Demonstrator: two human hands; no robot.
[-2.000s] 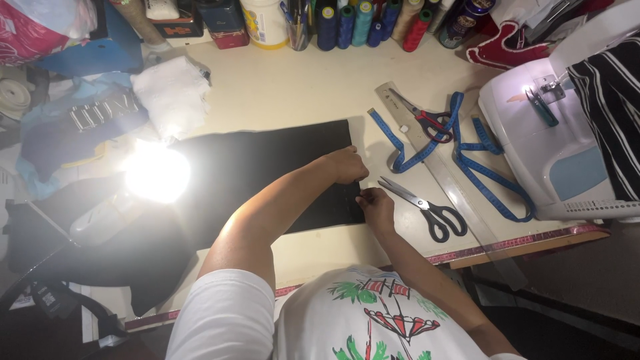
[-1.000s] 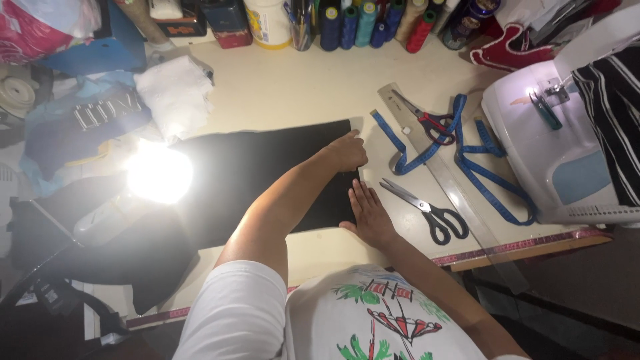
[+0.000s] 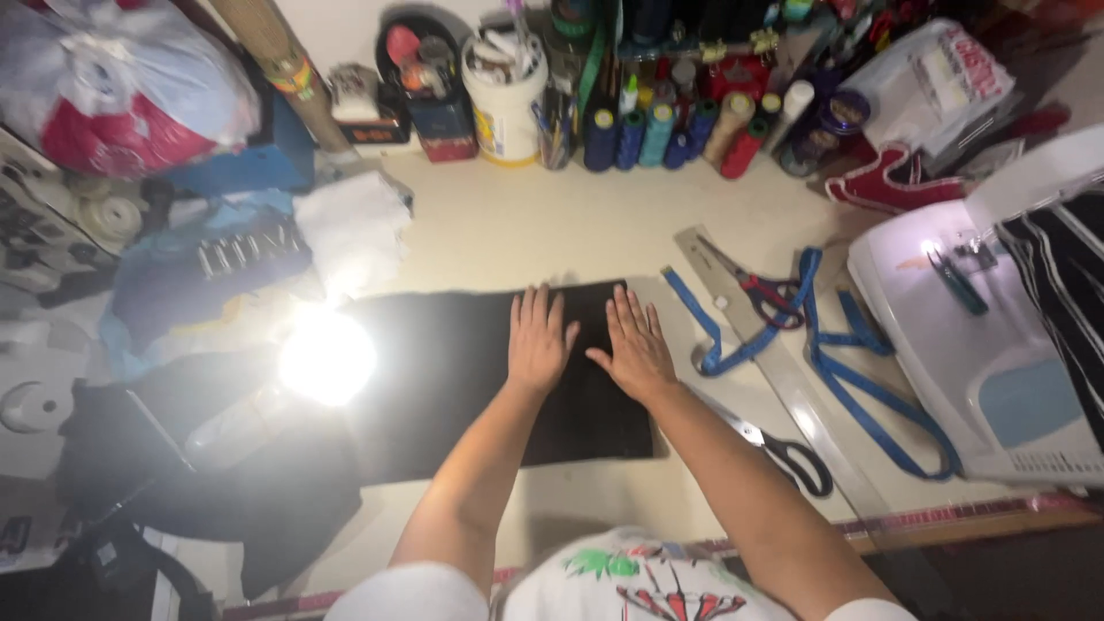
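Black fabric (image 3: 448,371) lies spread on the pale table, its straight right edge close to my right hand. My left hand (image 3: 539,341) rests flat on the fabric with its fingers spread. Beside it, my right hand (image 3: 636,345) is laid palm down over the fabric's right edge, fingers apart. Neither hand grips anything. Black-handled scissors (image 3: 789,453) lie right of the fabric, their blades partly hidden behind my right forearm. A long ruler (image 3: 793,401) runs diagonally beyond them, with red-handled scissors (image 3: 768,293) and a blue measuring tape (image 3: 849,375) across and around it.
A white sewing machine (image 3: 923,302) with striped cloth (image 3: 1056,285) on it stands at the right. Thread spools (image 3: 660,138) and a white tub (image 3: 504,103) line the back. A bright lamp (image 3: 328,354) glares over the fabric's left part. White cloth (image 3: 354,224) lies behind it.
My left hand has moved left from the fabric's right edge onto its surface and opened out flat. My right hand has moved up along that edge, away from my body.
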